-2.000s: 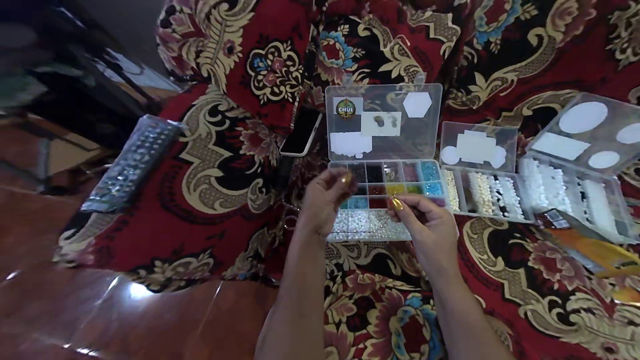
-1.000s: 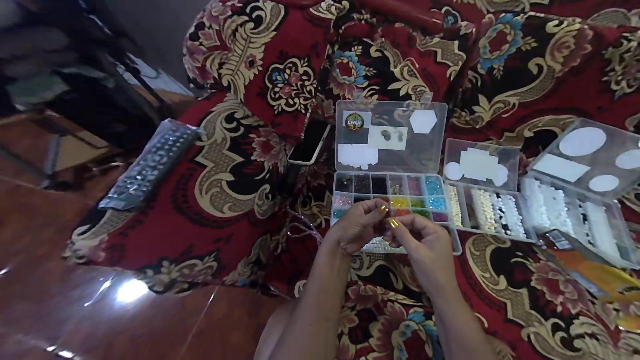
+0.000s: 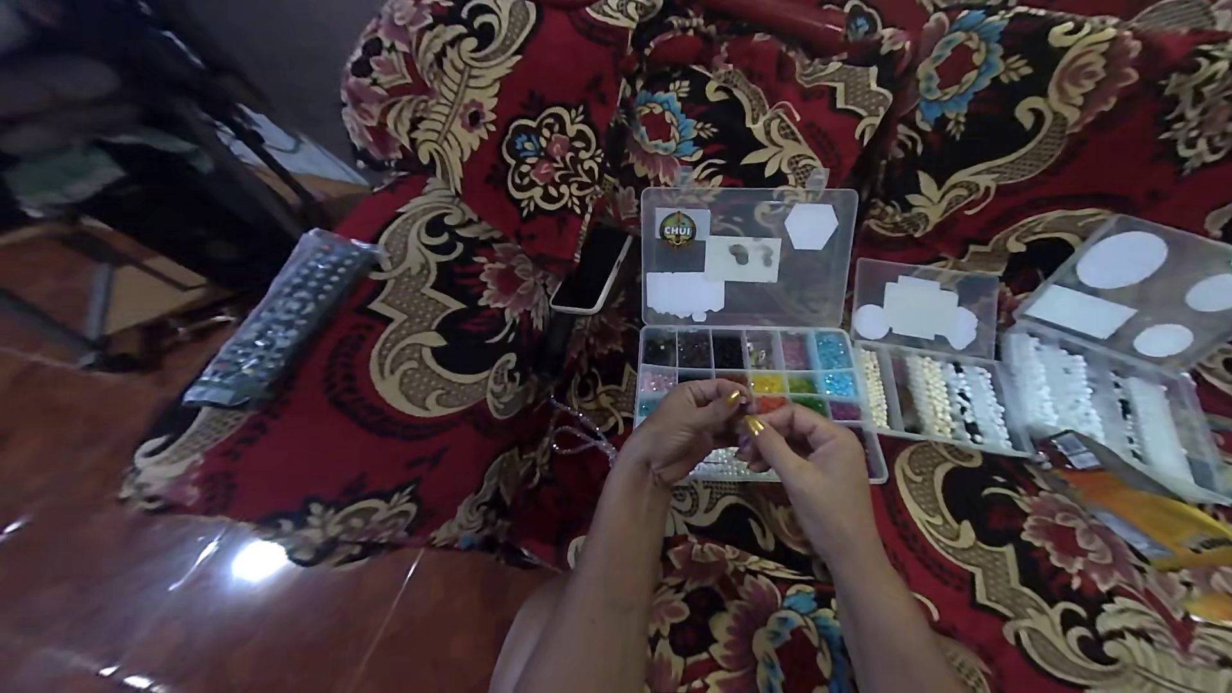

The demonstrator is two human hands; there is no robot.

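Note:
My left hand (image 3: 688, 428) and my right hand (image 3: 804, 448) meet fingertip to fingertip over a clear plastic bead organizer (image 3: 877, 462). Something very small seems pinched between them, too small to make out. Gold polish shows on both thumbnails. The organizer's lid (image 3: 751, 303) stands raised behind its compartments, which hold black, pink, blue, yellow, green and orange beads. White beads (image 3: 722, 465) lie in the front compartment, partly hidden by my hands. A beaded strand (image 3: 582, 433) lies on the patterned cloth left of my left hand.
Right of the organizer are two open clear boxes (image 3: 1006, 448) (image 3: 1218, 491) of white and cream beads, beside a yellow-orange packet (image 3: 1145, 520). A smartphone (image 3: 592, 271) lies left of the lid. A plastic bag of beads (image 3: 284, 318) lies on the couch's red floral cover (image 3: 385, 462).
My hands, apart over the organizer two seconds ago, have come together at the fingertips. The view has shifted somewhat.

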